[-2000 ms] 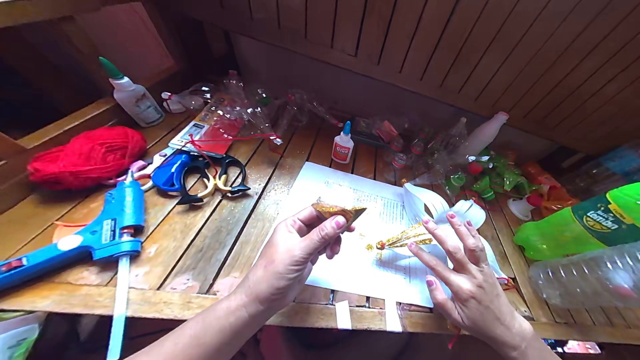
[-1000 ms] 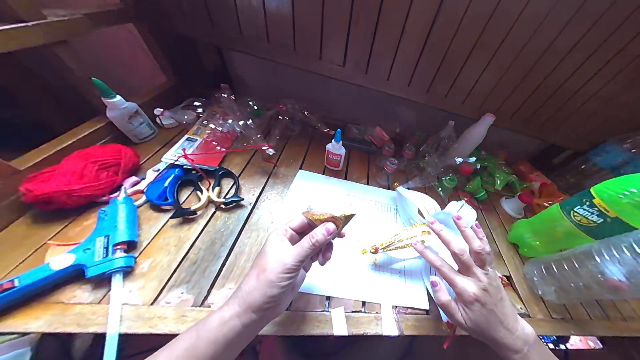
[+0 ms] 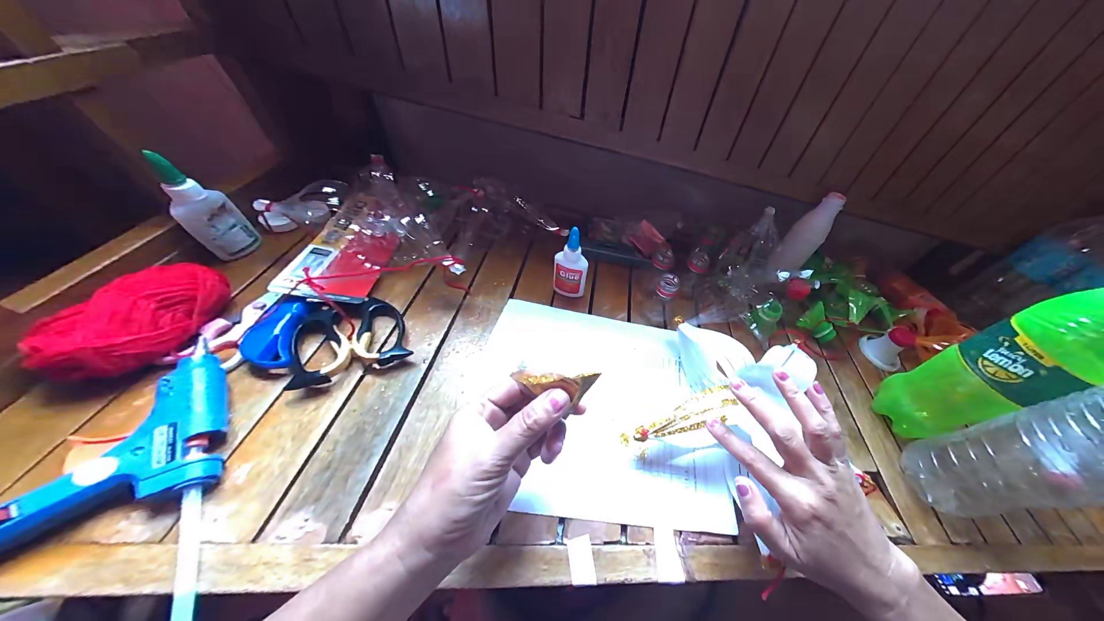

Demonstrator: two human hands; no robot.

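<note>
My left hand (image 3: 509, 440) pinches a small gold glittery piece (image 3: 559, 385), pointed at its right end, between thumb and fingers above the white paper (image 3: 595, 466). My right hand (image 3: 802, 474) is spread with its fingertips over a white petal-shaped object (image 3: 776, 371) that has gold glitter strips (image 3: 681, 418) on it; whether the fingers press on it I cannot tell. Loose gold glitter lies around the tip of the strips. The paper rests on the slatted wooden table.
A blue glue gun (image 3: 172, 448), red yarn (image 3: 129, 319) and scissors (image 3: 345, 341) lie at left. Glue bottles (image 3: 570, 267) (image 3: 211, 216) stand behind. Clear cut plastic bottles (image 3: 414, 211) line the back. A green soda bottle (image 3: 1000, 371) and a clear bottle (image 3: 1018, 457) lie at right.
</note>
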